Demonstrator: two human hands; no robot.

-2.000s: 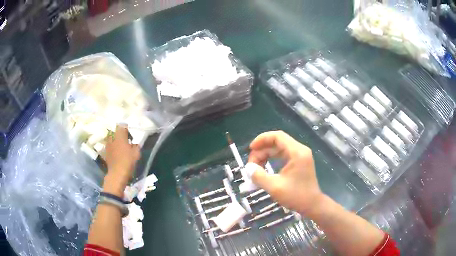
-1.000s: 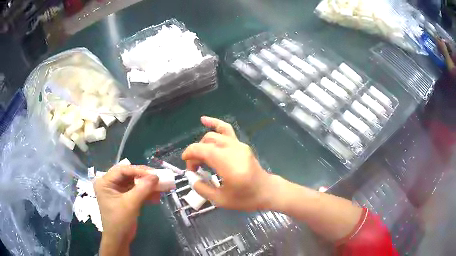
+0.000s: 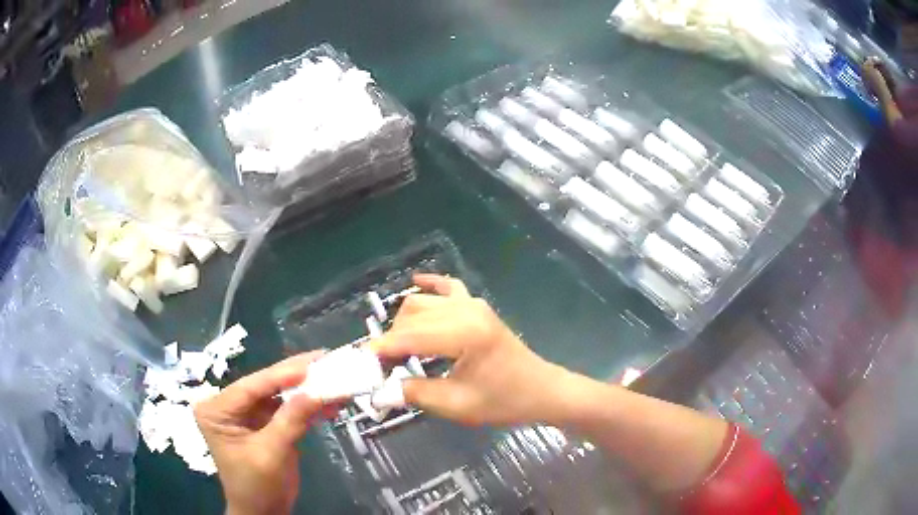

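Observation:
My left hand pinches a white block between thumb and fingers, above the left side of the near blister tray. My right hand touches the right end of the block and has a smaller white piece at its thumb. A thin rod with a white end shows just past the right fingers. More rods lie in the tray, partly hidden under both hands. How the pieces join is hidden by the fingers.
Loose white pieces lie left of the tray. An open bag of cream blocks is upper left. Stacked trays heaped with white pieces stand behind. A filled blister tray is right. Another person's hand shows at far right.
My left hand has left the bag of cream blocks and come to my right hand over the tray, with a white block in it. The view has shifted, so things sit further left.

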